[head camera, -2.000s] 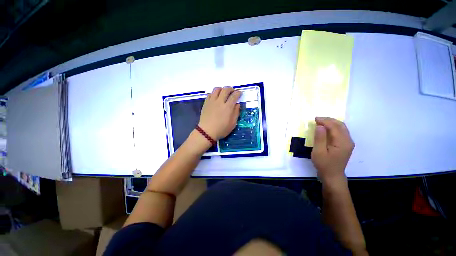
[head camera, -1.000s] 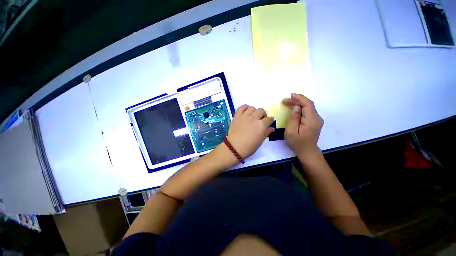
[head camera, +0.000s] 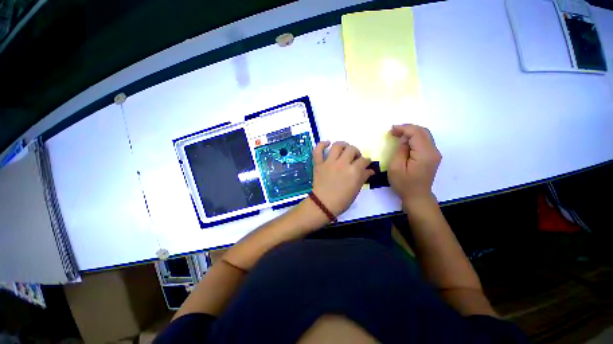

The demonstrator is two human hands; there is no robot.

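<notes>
A long yellow backing sheet (head camera: 380,50) lies on the bench, with black adhesive pieces (head camera: 379,179) at its lower end. My left hand (head camera: 341,173) is at the left side of these pieces, fingertips touching their edge; whether it grips one cannot be told. My right hand (head camera: 415,161) is over the sheet's lower right, fingers curled with thumb and forefinger close together; what is between them cannot be told. The white housing (head camera: 261,191) lies in the black fixture (head camera: 201,224) left of my hands. It shows a dark glossy panel (head camera: 222,171) and a green circuit board (head camera: 285,164).
Another white unit (head camera: 536,40) lies at the far right of the bench. A grey board stack (head camera: 30,215) stands at the left end. Cardboard (head camera: 114,299) and framed units (head camera: 178,282) show below the bench's front edge.
My left hand has moved right from the housing to the black pieces, uncovering the circuit board. My right hand stays by the yellow sheet. The camera view has turned.
</notes>
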